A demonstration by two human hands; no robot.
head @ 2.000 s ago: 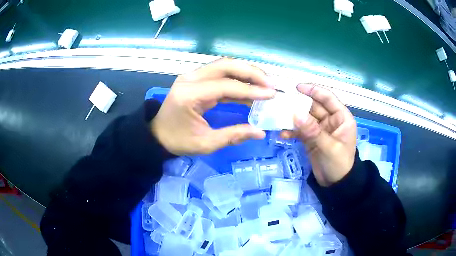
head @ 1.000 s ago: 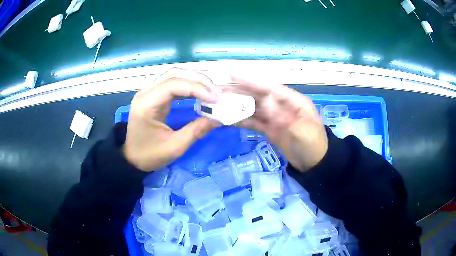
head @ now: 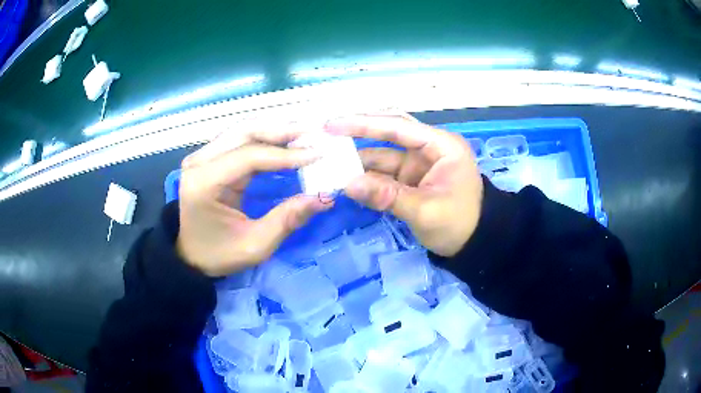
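A white block-shaped piece (head: pixel 332 163) is held between both hands above the blue bin (head: pixel 590 165). It is overexposed, so I cannot tell the unit from a case around it. My left hand (head: pixel 234 199) grips its left side with thumb and fingers. My right hand (head: pixel 423 176) grips its right side, thumb at the lower edge. The bin below holds many frosted clear cases (head: pixel 403 326), several with a small black rectangle.
One white unit with a lead (head: pixel 120 203) lies on the dark grey ledge (head: pixel 54 253) at left. Beyond the bright rail (head: pixel 461 92), the green belt (head: pixel 346 34) carries several white units, mostly at the upper left (head: pixel 98 80).
Both hands and the piece have moved left over the bin. The piece has been turned, and its black mark no longer shows. The belt units have shifted left.
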